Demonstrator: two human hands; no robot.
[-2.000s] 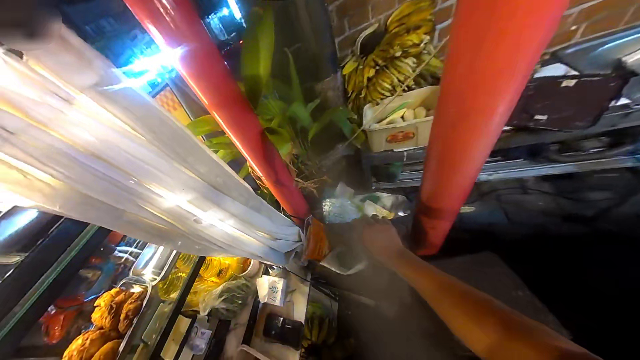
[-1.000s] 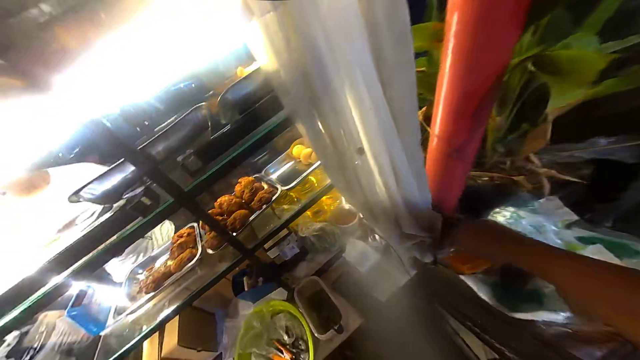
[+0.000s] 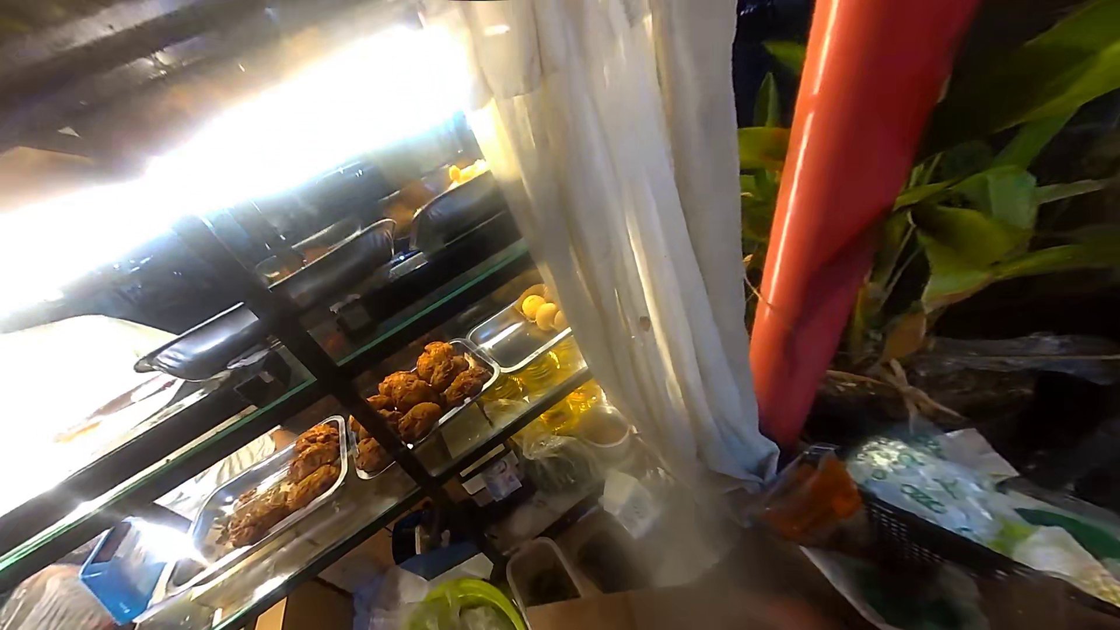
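Neither of my hands can be made out; a blurred brown shape lies along the bottom edge, and what it is cannot be told. A white curtain (image 3: 630, 262) hangs gathered beside a red pole (image 3: 840, 192). At its lower end is a clear bag with orange contents (image 3: 809, 499). Left of the curtain, a glass display case holds a metal tray of browned fried food (image 3: 429, 385), another tray of fried food (image 3: 297, 481) and a tray with round yellow items (image 3: 542, 311). Below stand a lime-green basin (image 3: 468, 595) and an open plastic container (image 3: 542, 569).
A black plastic basket (image 3: 927, 534) with printed plastic bags (image 3: 927, 481) stands at the lower right, below leafy green plants (image 3: 980, 219). A blue container (image 3: 122, 569) is at the lower left. A very bright lamp (image 3: 306, 114) glares above the case.
The arm seen at the right one second ago, its hand near the curtain's lower end, is no longer plainly visible. The view has swung left toward the display case since two seconds ago.
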